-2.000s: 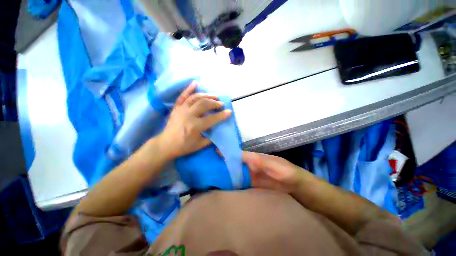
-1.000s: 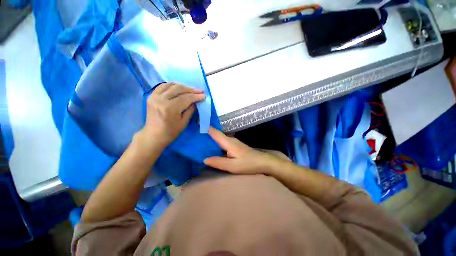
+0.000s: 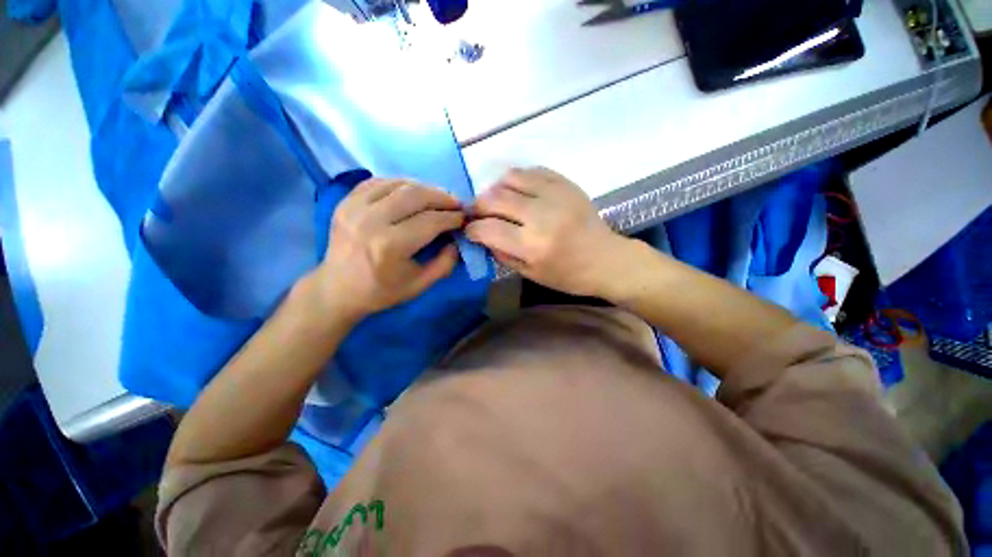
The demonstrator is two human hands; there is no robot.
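Note:
The blue garment piece [image 3: 234, 234] spreads over the left of the white table, with paler blue faces and brighter blue edges, and hangs toward my lap. My left hand [image 3: 397, 245] pinches the folded edge [image 3: 475, 259] of the piece, a narrow pale blue strip. My right hand [image 3: 544, 231] pinches the same edge from the right, and the fingertips of both hands meet there. The fingertips hide the pinched spot. The presser foot area [image 3: 386, 11] of the sewing machine is cut off by the top edge, beside bright light.
A black phone [image 3: 767, 41] lies at the back right, with dark snips blades [image 3: 625, 9] beside it. A parts tray [image 3: 933, 31] is at the table's right end. A ruler strip [image 3: 751, 163] runs along the front edge. Blue cloth [image 3: 778, 229] hangs below, near blue crates [image 3: 963, 354].
My right hand has moved up from below the strip to its edge and now meets my left fingertips. The view has shifted slightly, and the snips' orange handle is out of the picture.

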